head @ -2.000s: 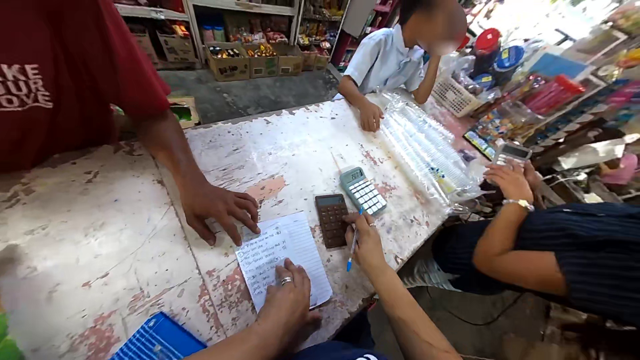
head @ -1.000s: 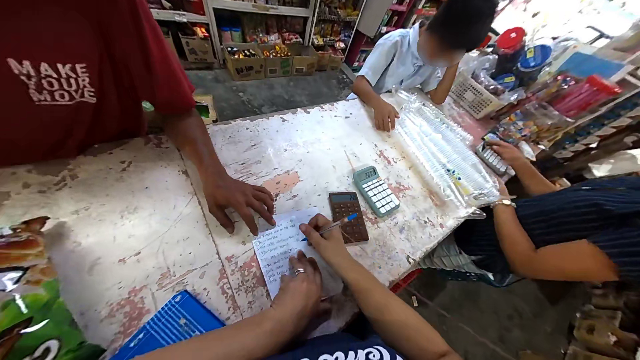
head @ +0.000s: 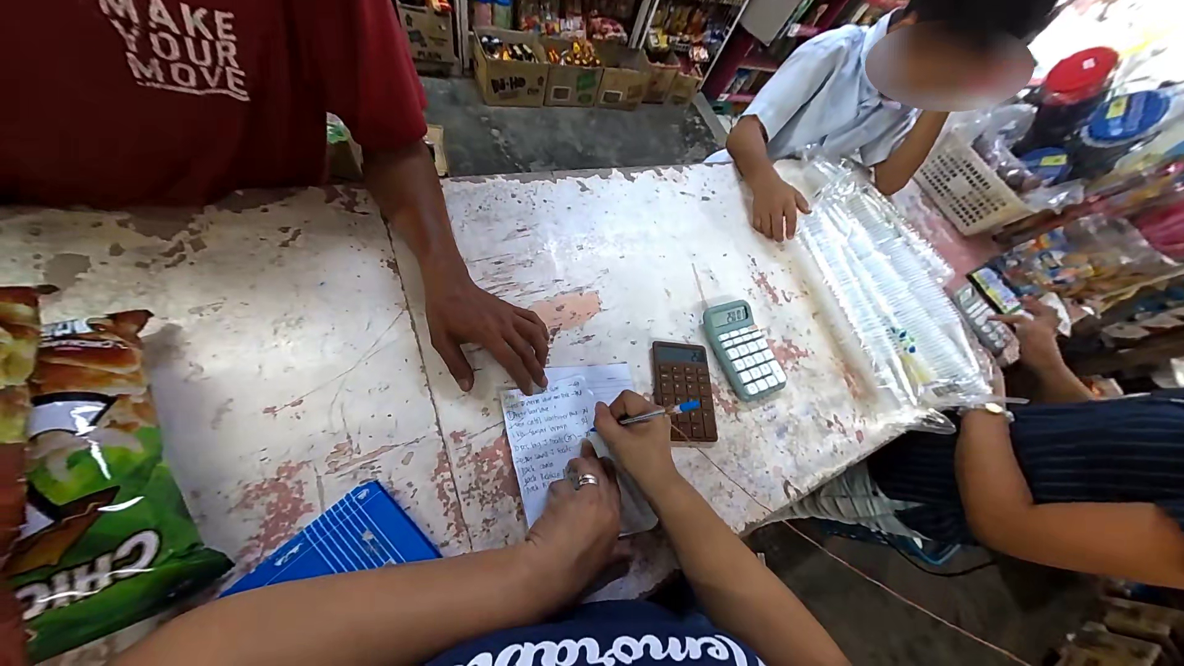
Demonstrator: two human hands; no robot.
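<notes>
My right hand (head: 638, 439) grips a blue ballpoint pen (head: 661, 413), its tip down on the right part of a handwritten paper sheet (head: 541, 449). My left hand (head: 578, 504), with a ring on one finger, rests on the lower part of that sheet; it holds nothing that I can see. Under the sheet lies a lined white paper (head: 610, 374). Beside the papers, to the right, is a brown calculator (head: 684, 388), and past it a green calculator (head: 745, 350) with lit digits. Another person's hand (head: 486, 328) rests at the sheet's top edge.
The worn wooden counter (head: 601, 222) holds a blue lined item (head: 347, 541) and green snack packs (head: 102, 481) at left, and a clear plastic-wrapped bundle (head: 888, 277) at right. A person in light blue leans on the far side. At right, a co-worker's hand (head: 1031, 333) touches another calculator (head: 980, 314).
My right hand has moved left with the pen, from beside the brown calculator onto the written sheet. The view has shifted, bringing in the snack packs at left.
</notes>
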